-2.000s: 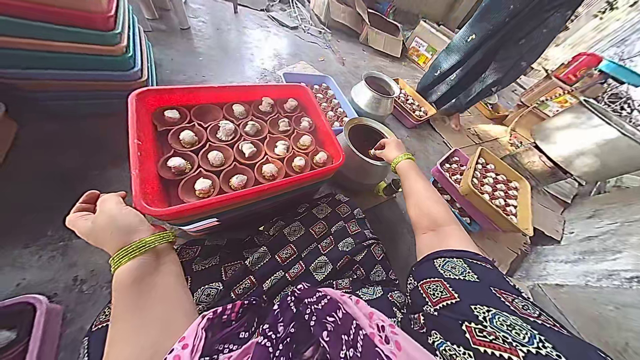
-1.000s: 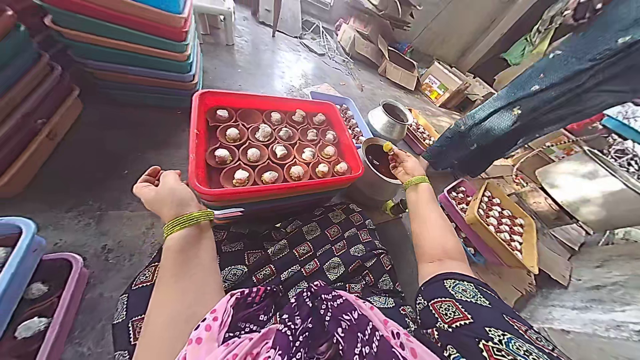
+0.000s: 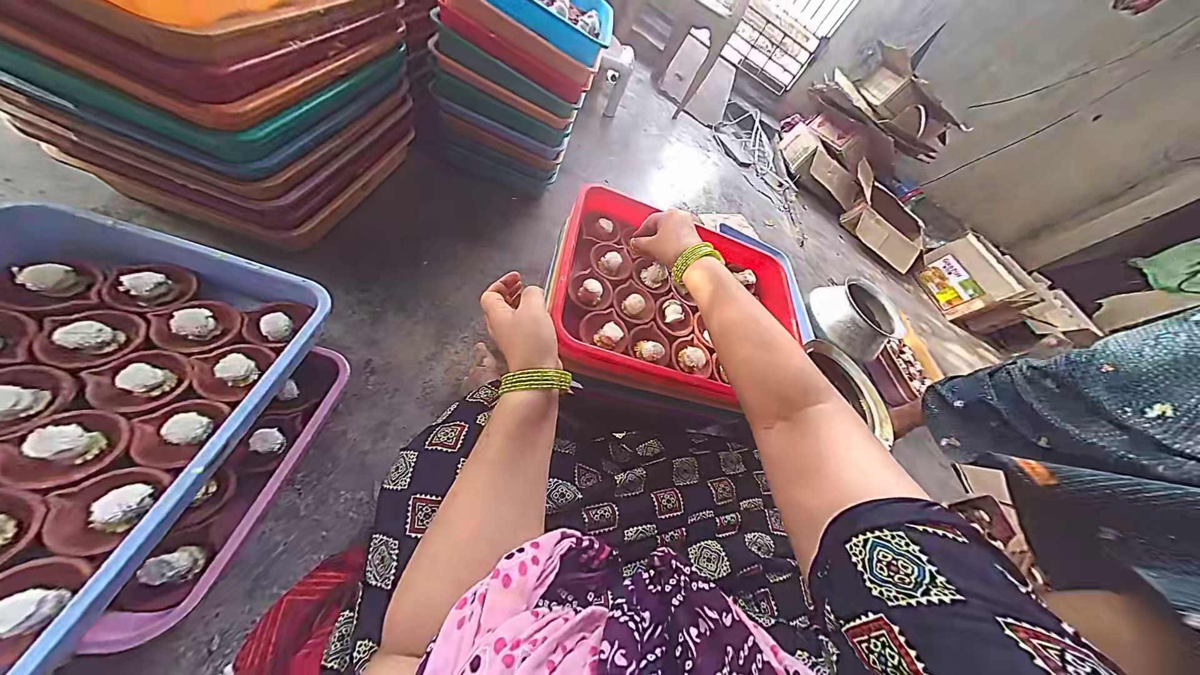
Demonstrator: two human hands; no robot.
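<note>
A red plastic tray [image 3: 656,382] stands on other trays in front of my knees, filled with rows of small brown clay cups, each topped with a whitish lump. My right hand [image 3: 666,236] reaches over the tray's far part, fingertips down at a cup; whether something is between them cannot be told. My left hand [image 3: 520,319] is loosely curled beside the tray's left edge, and no object shows in it. To the right of the tray stand a metal pot [image 3: 848,314] and a second metal vessel [image 3: 877,412], partly hidden behind my right arm.
On the left, a blue tray [image 3: 314,300] of similar cups overlaps a purple tray [image 3: 333,375]. Behind are tall stacks of coloured trays [image 3: 309,141] [image 3: 506,112]. Cardboard boxes [image 3: 881,225] lie at the back right. A person in dark blue clothing [image 3: 1078,394] is close on the right.
My right hand has moved from the dark-filled metal vessel to over the red tray. My left hand remains left of that tray. The view has swung left.
</note>
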